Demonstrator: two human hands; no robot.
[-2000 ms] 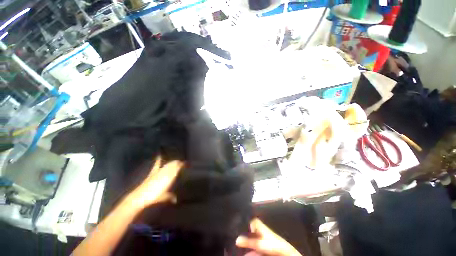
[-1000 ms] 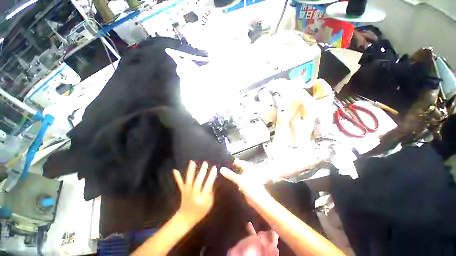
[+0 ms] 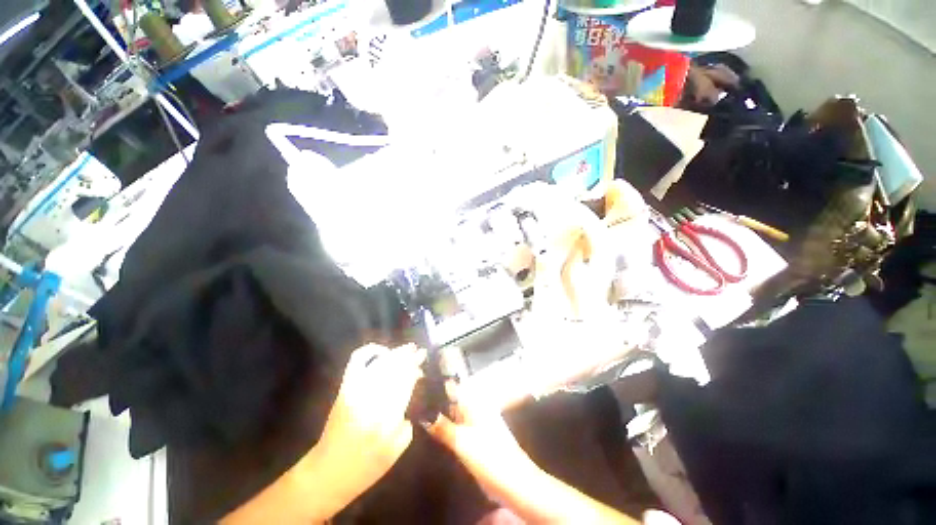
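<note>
The black fabric (image 3: 236,318) lies in a large heap left of the overlock machine (image 3: 534,169) and runs up to its needle area (image 3: 416,292), which is partly lost in glare. My left hand (image 3: 380,400) is bent with its fingers closed on the fabric edge just in front of the needle area. My right hand (image 3: 462,415) is close beside it, thumb and fingers pinching the same dark edge. The fingertips of both hands nearly meet, and the exact grip is blurred.
Red-handled scissors (image 3: 701,256) lie right of the machine, with an orange stick (image 3: 759,226) behind them. A cream cloth (image 3: 570,261) is bunched against the machine. More black fabric (image 3: 801,400) is at the lower right. A blue-topped grey part (image 3: 46,461) is at the lower left.
My left hand has gone from spread flat on the fabric to bent fingers gripping its edge. My right hand has drawn in beside it. The view has shifted, moving the scene leftward.
</note>
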